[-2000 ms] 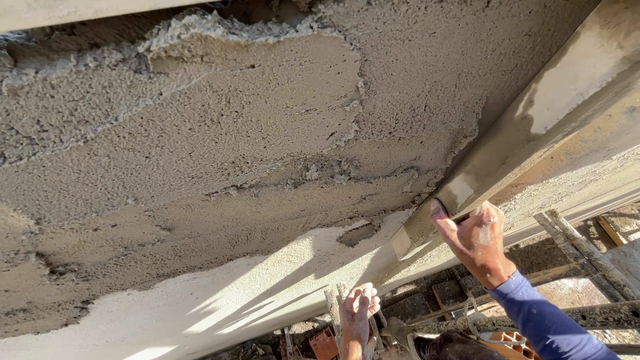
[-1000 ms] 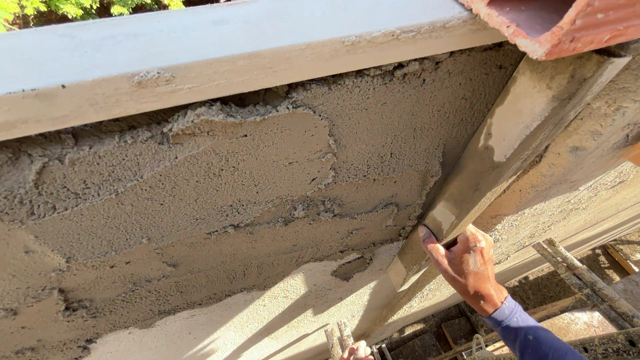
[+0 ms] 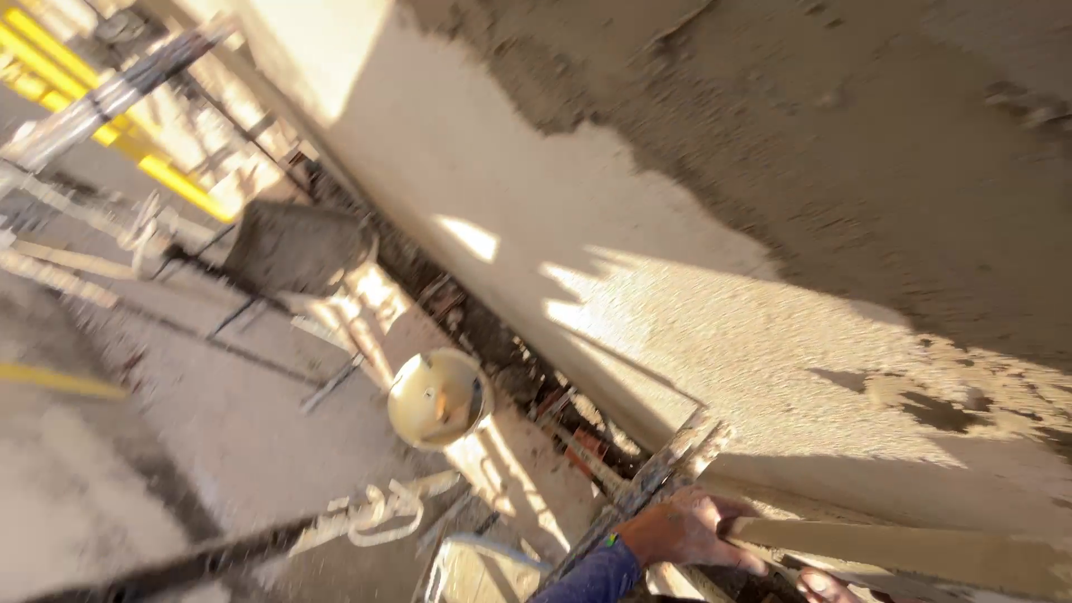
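Observation:
At the bottom right, my left hand [image 3: 691, 526], in a blue sleeve, grips the end of a long mortar-smeared straightedge [image 3: 896, 548]. Just below the straightedge, at the bottom edge, only some fingers of my right hand [image 3: 825, 584] show; whether they hold it cannot be told. Rough wet mortar [image 3: 796, 142] covers the upper right of the wall, above a paler, smoother band of wall [image 3: 536, 209].
Scaffold poles [image 3: 662, 469] stand beside my left hand. Below lie a round bucket [image 3: 440, 399], a mortar-filled trough [image 3: 297, 247], a pale container [image 3: 486, 574] and broken bricks [image 3: 586, 452]. Yellow bars [image 3: 109, 117] cross the upper left.
The view has swung far to the left and down. The straightedge, earlier slanting over the wet mortar under my right hand, now has its end in my left hand.

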